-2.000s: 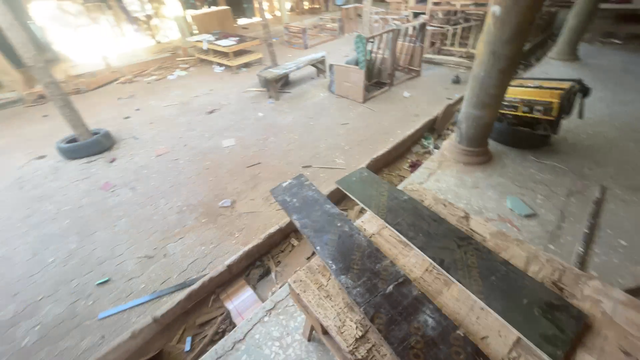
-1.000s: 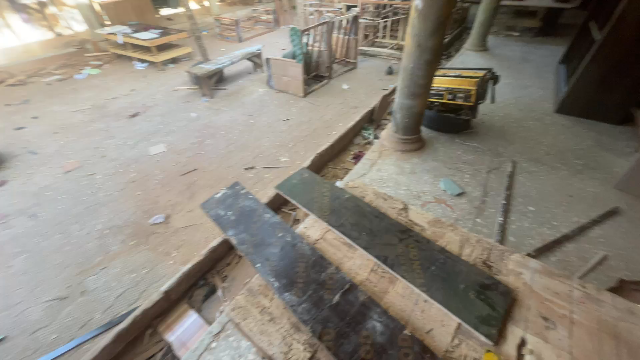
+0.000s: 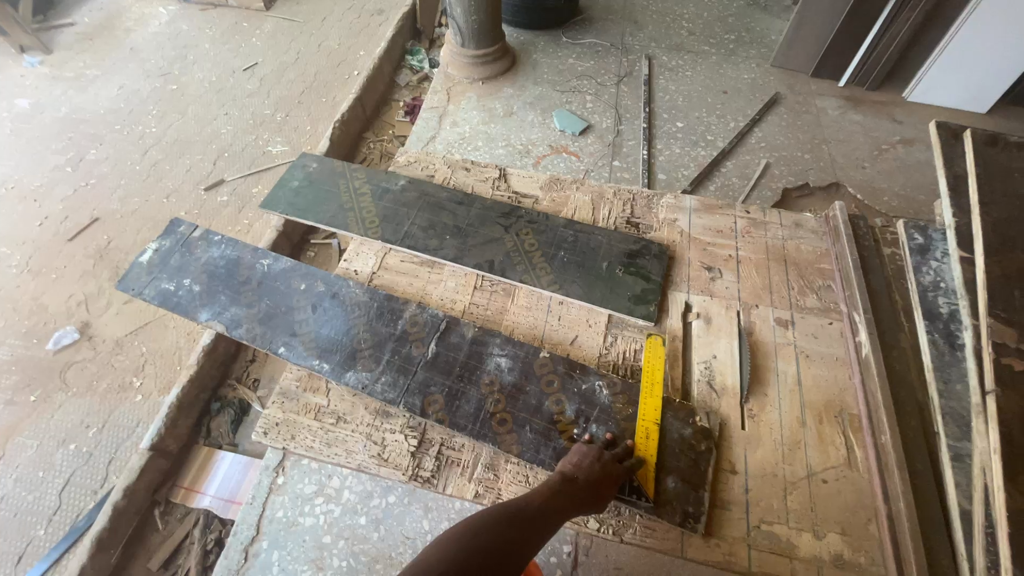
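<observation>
My left hand (image 3: pixel 596 476) reaches in from the bottom, palm down, near the right end of a dark film-faced plywood strip (image 3: pixel 344 320). Its fingers are on the strip and against the lower part of a yellow-bladed square (image 3: pixel 652 400), which lies across the strip; the square's lower end is partly hidden by the hand. A second, greenish-black plywood strip (image 3: pixel 472 232) lies behind, separated by a gap. Both rest on a worn wooden saw table (image 3: pixel 792 480). A toothed circular blade (image 3: pixel 745 360) stands up through its slot, right of the strips. My right hand is out of view.
A wooden fence rail (image 3: pixel 872 392) runs along the table's right side, with dark plywood panels (image 3: pixel 972 336) leaning beyond it. Behind are a round column (image 3: pixel 476 40) and thin strips (image 3: pixel 732 142) on the floor. A debris-filled channel (image 3: pixel 232 408) runs along the left.
The view has swung right and down. My left hand and the yellow square are now visible on the nearer strip; neither shows in the earlier frames.
</observation>
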